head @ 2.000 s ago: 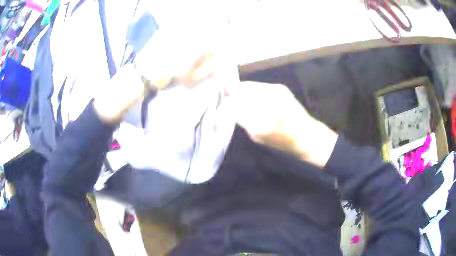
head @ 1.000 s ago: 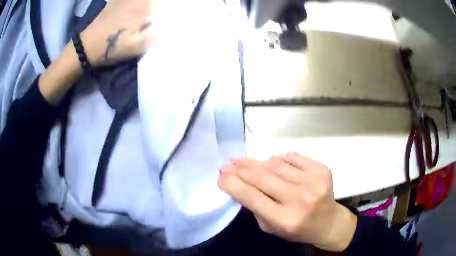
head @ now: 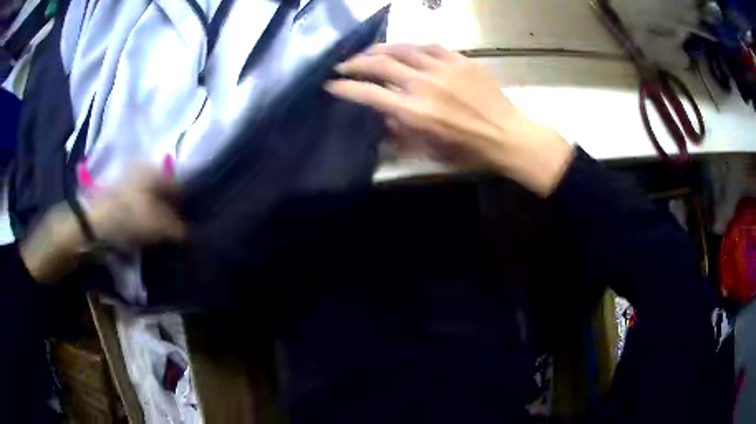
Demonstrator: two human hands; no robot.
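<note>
The garment body (head: 149,91), pale grey-blue with black strips and bits of pink trim, lies bunched at the upper left. A dark fabric panel (head: 282,157) stretches diagonally across its front, blurred. My left hand (head: 124,211), blurred, with a dark bracelet at the wrist, is at the panel's lower left end; its grip is too blurred to tell. My right hand (head: 423,95) is at the panel's upper right edge, fingertips on the dark cloth; whether they pinch it is unclear.
Scissors with dark red handles (head: 671,116) lie on the white machine table (head: 572,116) at right. A dark seam line crosses the machine bed. A box of pale scraps (head: 157,364) is below left. A red thing (head: 739,248) is at the far right.
The dark panel now covers part of the pale cloth. My left hand has moved down, my right hand up. The view has shifted, and the presser foot area is mostly out of frame.
</note>
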